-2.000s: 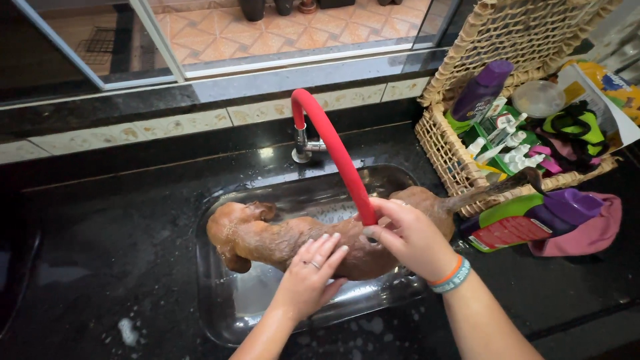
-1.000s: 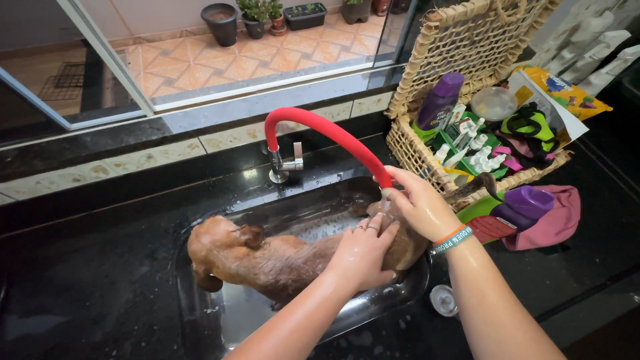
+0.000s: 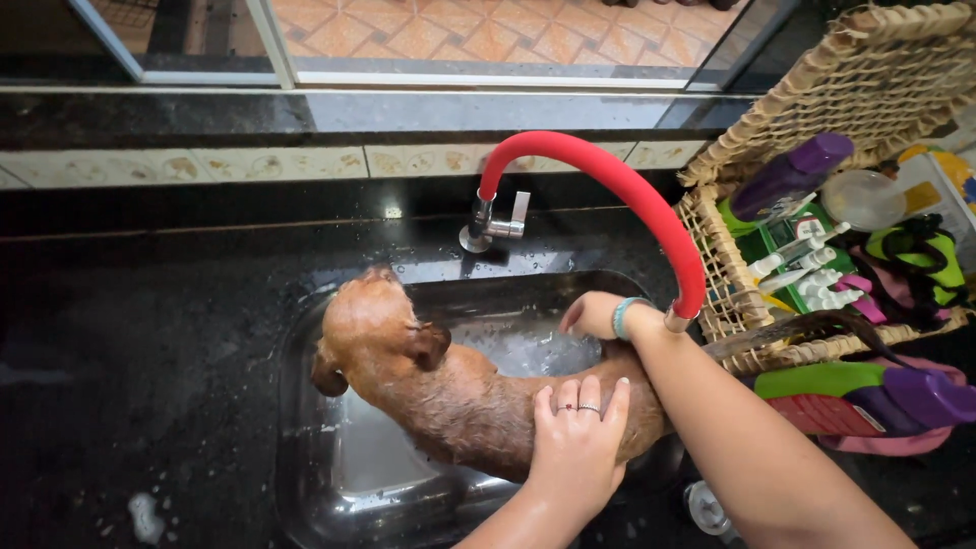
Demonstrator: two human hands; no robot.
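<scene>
A wet brown puppy [image 3: 457, 396] stands in a stainless steel sink [image 3: 335, 503], its head at the left and its tail reaching right over the wicker basket's edge. My left hand [image 3: 583, 427] lies on its back with the fingers spread, two rings showing. Past its far flank my right hand [image 3: 595, 314] reaches down into the sink, the fingers partly hidden and bent. The red flexible faucet spout [image 3: 602, 171] arches from its chrome base [image 3: 476, 238], and its metal tip sits over my right wrist, beyond my grasp.
At the right stands an open wicker basket [image 3: 728, 267] with a purple bottle [image 3: 793, 179], small white-capped bottles and straps. A green and purple bottle [image 3: 839, 396] lies by a pink cloth [image 3: 892, 442]. A drain strainer [image 3: 707, 507] rests on the black counter [image 3: 152, 343]. A window sill runs behind.
My right hand has let go of the red spout's end and moved down beside the puppy's far flank. The puppy's head has turned toward the faucet side and up.
</scene>
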